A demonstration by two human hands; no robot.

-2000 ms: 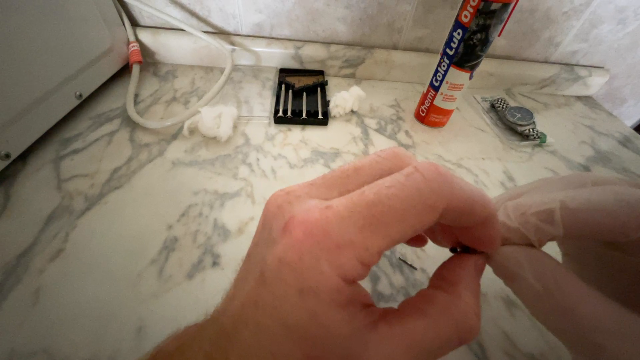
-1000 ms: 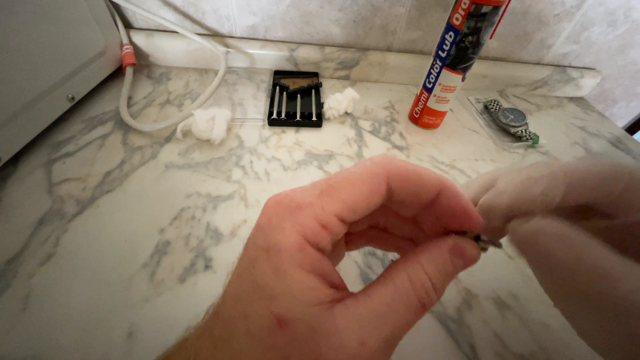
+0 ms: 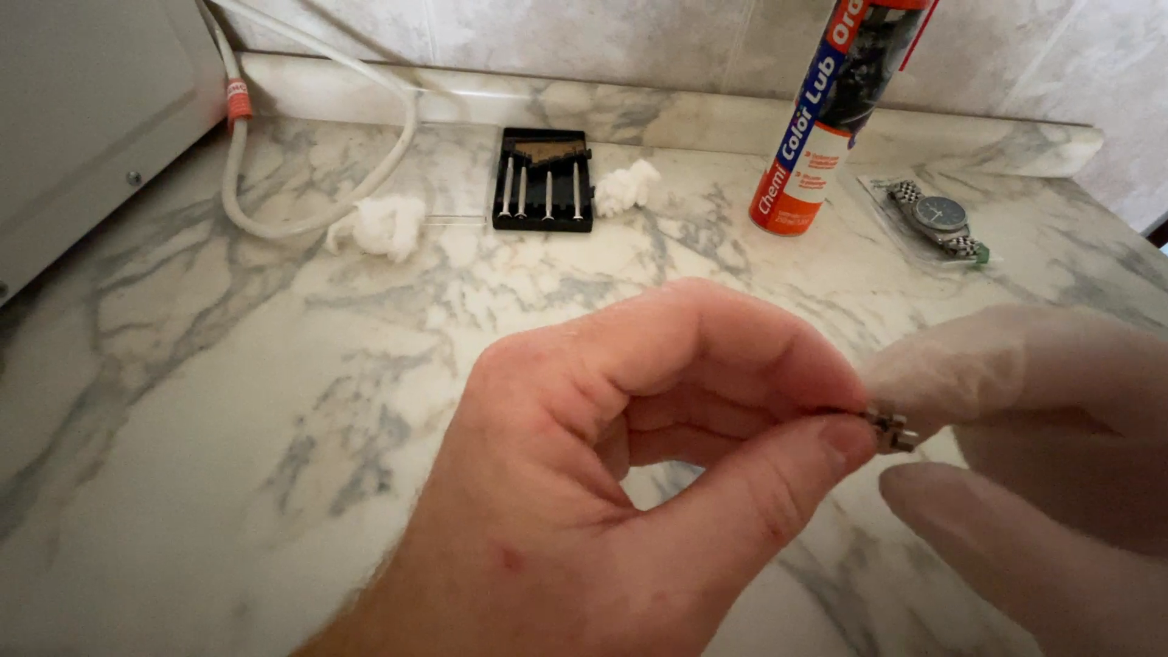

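Between thumb and index finger, my left hand (image 3: 639, 438) pinches a small metal part (image 3: 891, 431), whose end sticks out to the right; too little of it shows to tell what it is. My right hand (image 3: 1031, 438), in a pale translucent glove, is close by on the right. Its thumb and fingers are apart, with the fingers just behind the metal part; whether they touch it cannot be told. Both hands are above a marble worktop (image 3: 228, 456).
Along the back lie a black case of small screwdrivers (image 3: 544, 180), cotton wool tufts (image 3: 388, 226) (image 3: 628, 186), an upright Chemi Color Lub spray can (image 3: 808, 137) and a wristwatch (image 3: 940, 214) on a clear plastic bag. A white hose (image 3: 239, 182) loops beside a grey metal housing (image 3: 100, 100).
The small metal part now shows more beyond my left fingertips. My right thumb and fingers, close together at my left fingertips two seconds ago, have spread apart.
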